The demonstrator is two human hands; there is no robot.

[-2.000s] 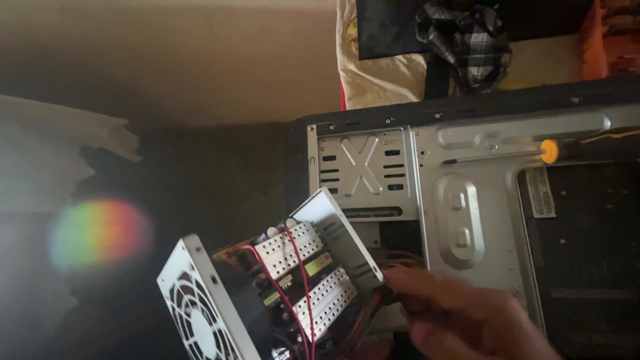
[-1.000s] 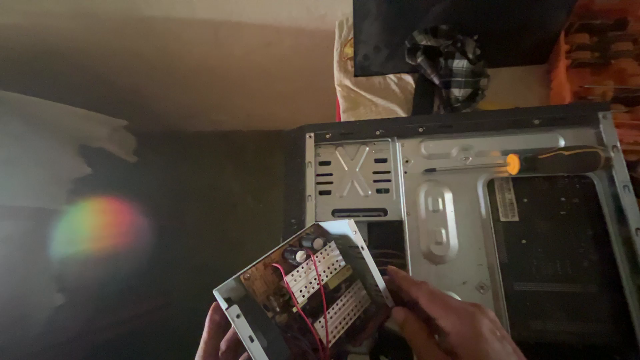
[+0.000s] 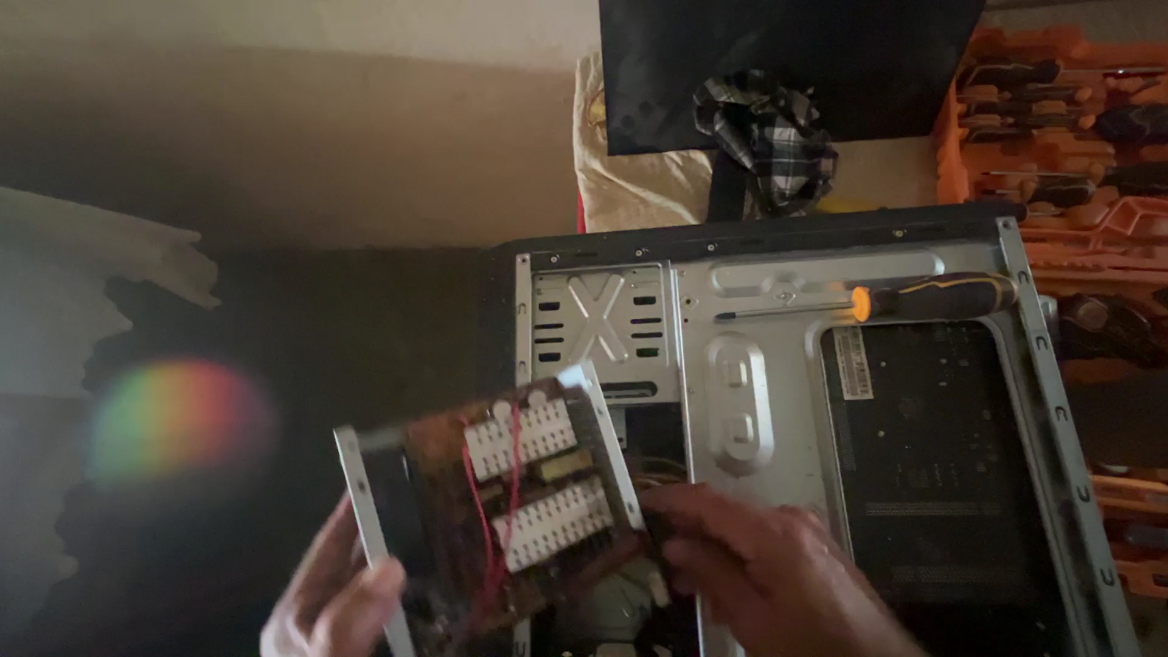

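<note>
An opened computer power supply (image 3: pixel 547 525), its perforated heatsinks and red wires exposed, is tilted above the lower left of a metal computer case (image 3: pixel 794 474). My left hand (image 3: pixel 338 584) grips its left metal edge, thumb over the rim. My right hand (image 3: pixel 757 557) is at its right side, fingers by the metal edge and the cables; blur hides whether they close on the housing or the cables. A screwdriver (image 3: pixel 931 299) with a dark and orange handle lies across the upper part of the case's metal tray.
Behind the case lie a crumpled plaid cloth (image 3: pixel 771 141), a flat black panel (image 3: pixel 785 46) and a cream cloth (image 3: pixel 639 187). An orange tool tray (image 3: pixel 1049 219) holding several screwdrivers stands at the right. A circuit board (image 3: pixel 931 456) shows through the case's cutout.
The power supply has been turned; its fan grille, seen two seconds ago, no longer faces the camera. My left hand has come into view on its left edge. The view has shifted to the right.
</note>
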